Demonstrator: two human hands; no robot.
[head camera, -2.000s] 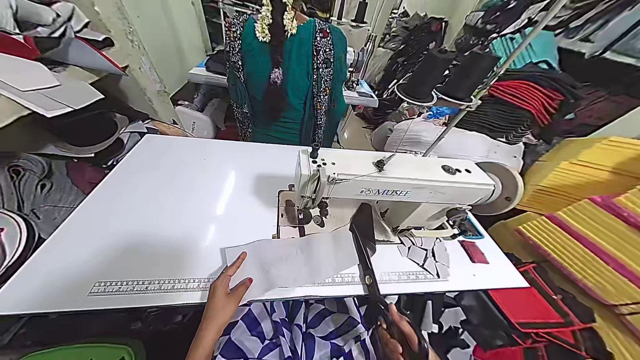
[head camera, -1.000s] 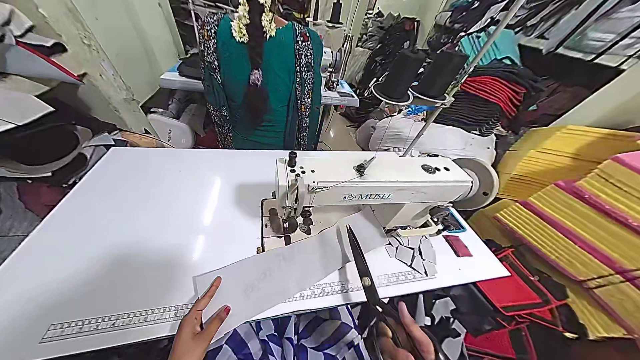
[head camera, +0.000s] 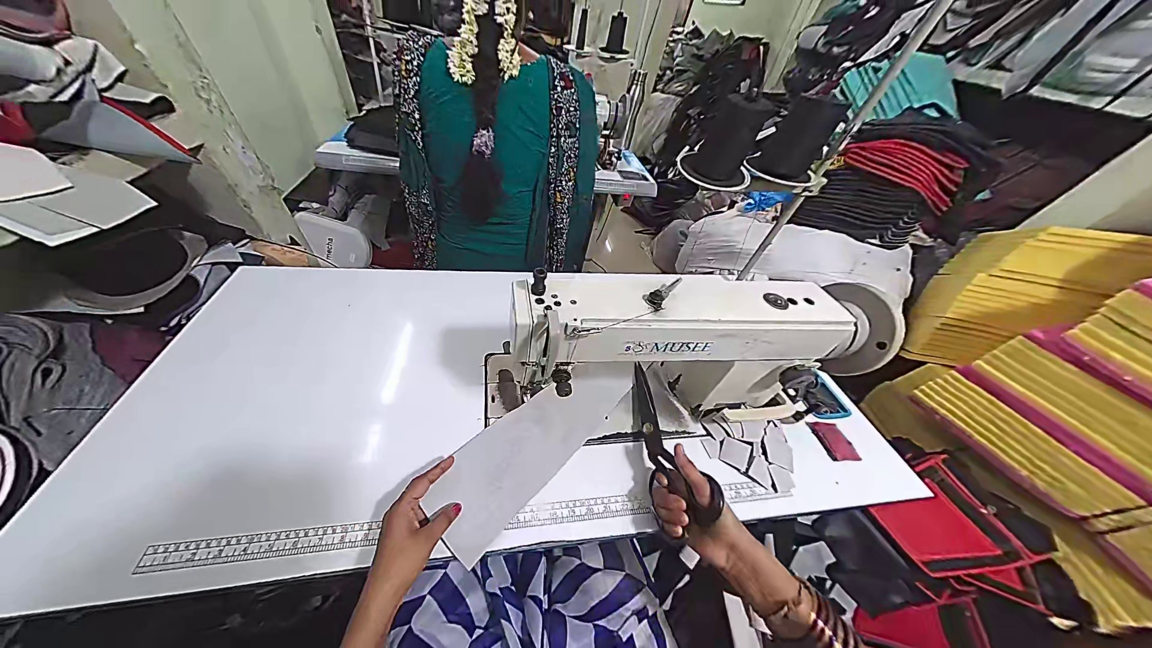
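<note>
My left hand (head camera: 418, 517) pinches the near left end of a long pale strip (head camera: 517, 459), paper or stiff fabric, between thumb and fingers. The strip slants up to the right, its far end at the arm of a white sewing machine (head camera: 720, 335). My right hand (head camera: 688, 495) grips the black handles of large scissors (head camera: 650, 427), whose blades point away beside the strip's right edge. The blades look closed or nearly so. A pale piece (head camera: 670, 396) lies right of the blades, under the machine arm. Cut scraps (head camera: 751, 450) lie right of my right hand.
A ruler tape (head camera: 261, 546) runs along the near edge of the white table (head camera: 297, 396). A maroon piece (head camera: 835, 441) and a blue tray (head camera: 832, 396) are at the right. Beyond the table a person in green (head camera: 486, 162) faces away. Yellow stacks (head camera: 1026, 288) stand at right.
The strip has turned to a steeper slant. A pale piece now shows to the right of the blades, apart from the strip. The scissors, seen open a second ago, look closed or nearly closed.
</note>
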